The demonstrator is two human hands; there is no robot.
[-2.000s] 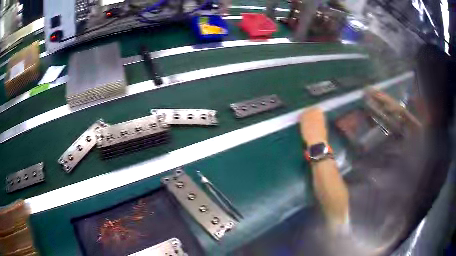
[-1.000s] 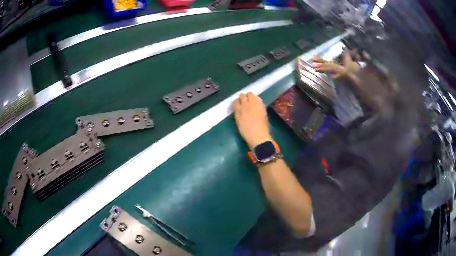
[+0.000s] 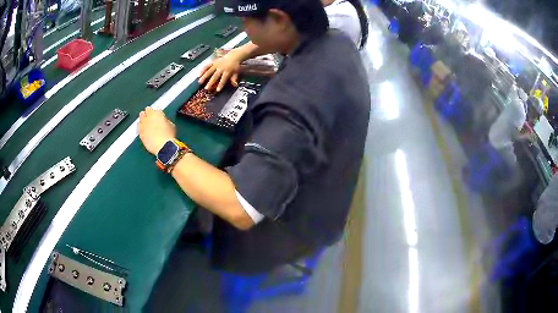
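Note:
Neither of my hands is in view. Nearest to me, at the lower left, a metal strip [image 3: 88,279] with a row of dark-centred round features lies over the edge of a dark tray [image 3: 60,299], which is mostly cut off. Thin pointed tweezers [image 3: 96,258] lie just beyond the strip. At the left edge, a stack of metal strips [image 3: 24,211] sits on the green line surface, with another strip [image 3: 54,175] angled at its far end.
Another person [image 3: 300,140] sits ahead, one watch-wearing arm [image 3: 205,186] on the green surface, the other hand [image 3: 220,72] at a black tray [image 3: 211,120] of copper-coloured bits. Strips [image 3: 104,129] lie along the belt. A red bin [image 3: 74,54] and blue bin [image 3: 30,90] stand beyond. An aisle [image 3: 398,183] runs right.
The view has swung right, bringing the other person and aisle into sight. The near strip and tweezers have shifted left in view. The other person's far hand has moved from shiny metal pieces to the black tray.

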